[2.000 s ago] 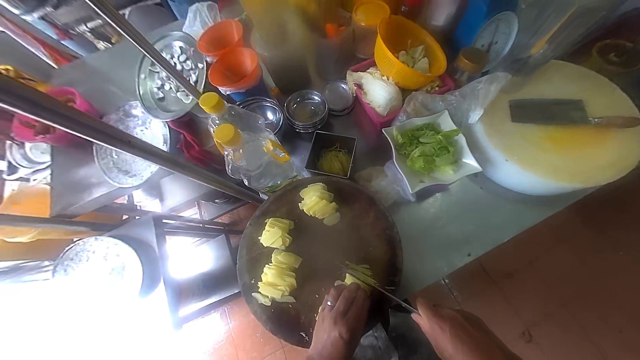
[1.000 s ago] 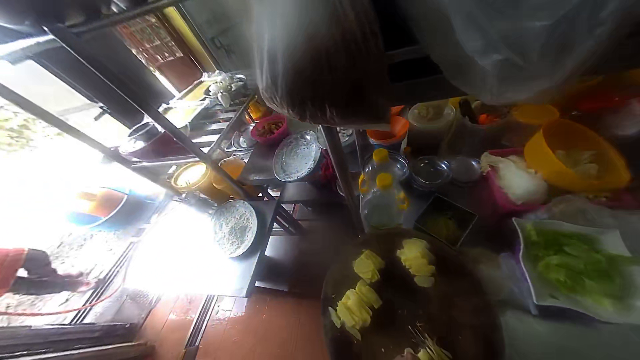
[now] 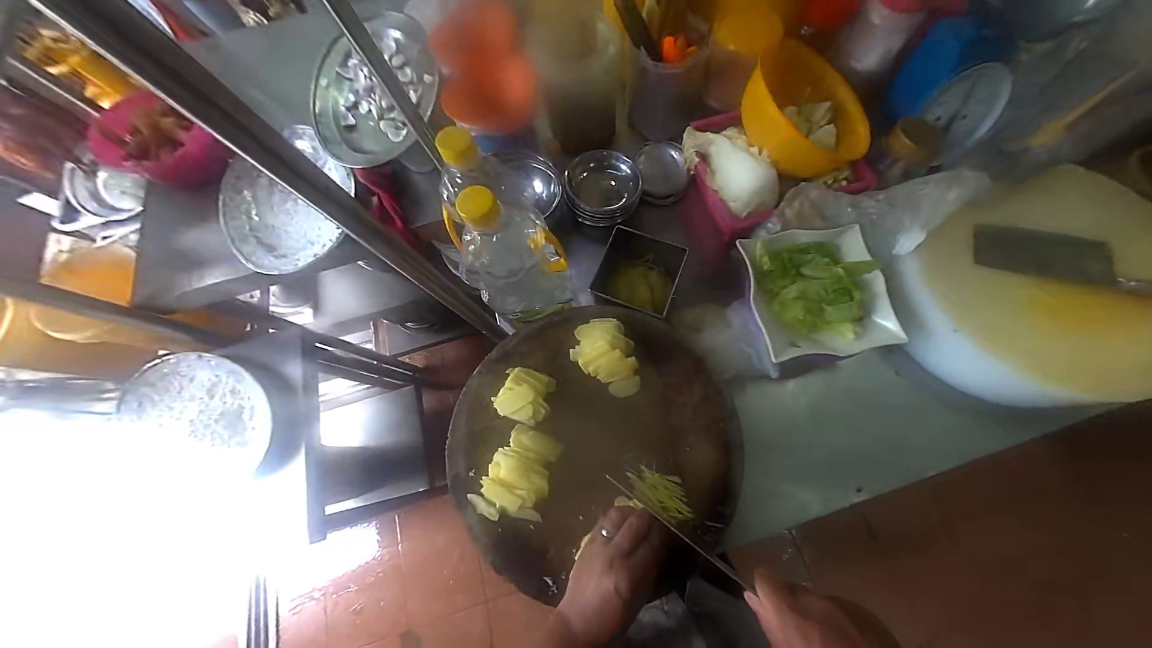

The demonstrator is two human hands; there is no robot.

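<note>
My right hand (image 3: pixel 796 612) grips a knife (image 3: pixel 684 537) at the bottom of the view, its blade crossing the right part of a round dark chopping board (image 3: pixel 612 423). My left hand (image 3: pixel 615 565), a ring on one finger, presses with bent fingers on pale yellow slices (image 3: pixel 627 503) beside the blade; the fingertips are partly hidden. Fine yellow shreds (image 3: pixel 661 493) lie on the blade's other side. Overlapping yellow slices form one pile (image 3: pixel 605 351) near the board's top and two more, an upper (image 3: pixel 524 396) and a lower (image 3: pixel 516 475), on its left.
Behind the board stand clear bottles with yellow caps (image 3: pixel 508 243), a square metal tin (image 3: pixel 640 270) and steel bowls (image 3: pixel 603 184). A white dish of chopped greens (image 3: pixel 823 292) is to the right, then a cleaver (image 3: pixel 1044 255) on a large pale round block (image 3: pixel 1035 315). A metal post (image 3: pixel 270 153) slants across the left.
The view swung left and up, then came back to the board. Beside the blade, the heap of shreds looks larger than two seconds ago.
</note>
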